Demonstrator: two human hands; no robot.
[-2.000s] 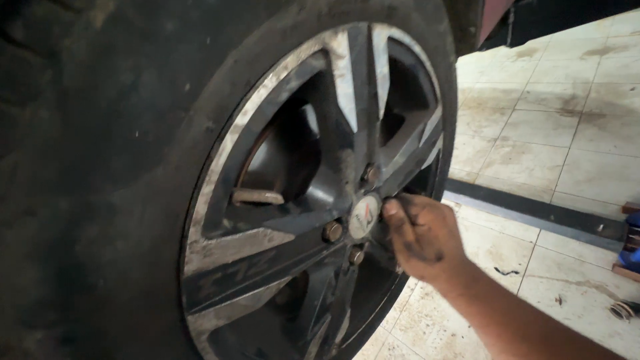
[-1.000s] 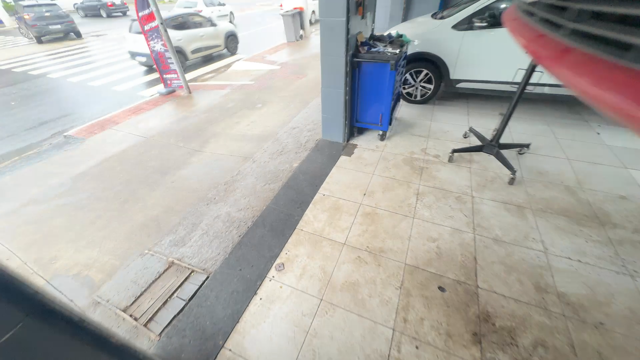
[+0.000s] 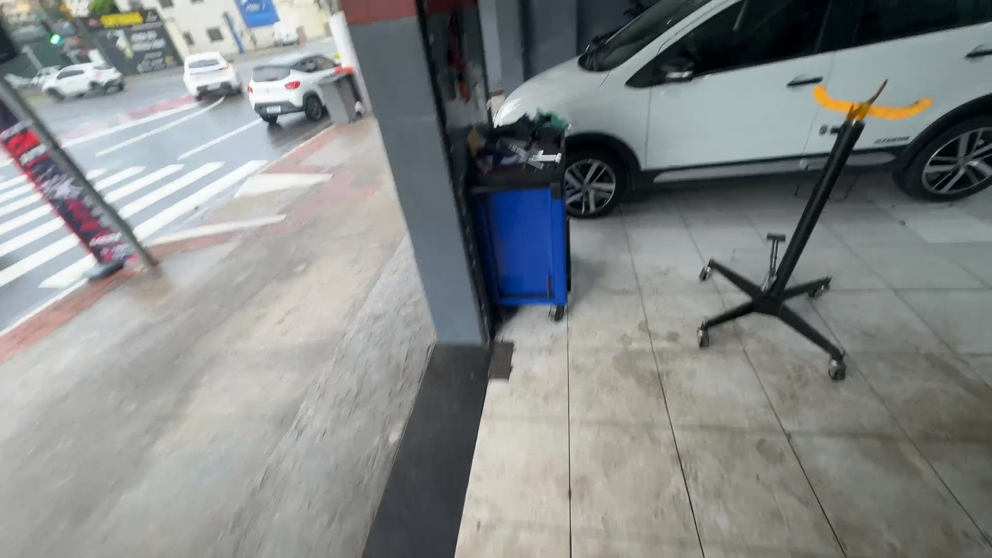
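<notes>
Neither of my hands shows in the head view now. A blue wheeled tool cart [image 3: 521, 244] stands against a grey pillar [image 3: 403, 170], with tools and other items heaped on its black top [image 3: 515, 180]. Right of it, a black stand on casters [image 3: 814, 209] rises at a tilt in the picture to a yellow curved holder [image 3: 872, 105]. Behind both is a parked white car [image 3: 728, 116], its front wheel [image 3: 590, 186] close to the cart. The wheel and tyre handled earlier are out of view.
Stained pale floor tiles [image 3: 604, 449] spread across the lower right. A dark threshold strip [image 3: 426, 434] separates them from the wet concrete pavement [image 3: 256, 387]. A banner on a pole [image 3: 74, 194] and a grey bin [image 3: 339, 97] stand by the street, where white cars are seen.
Two seconds ago a hand touched a wheel's hub beside its bolts; wheel and hand have left the view. The view has swung to the garage entrance, and the cart and stand now appear nearer.
</notes>
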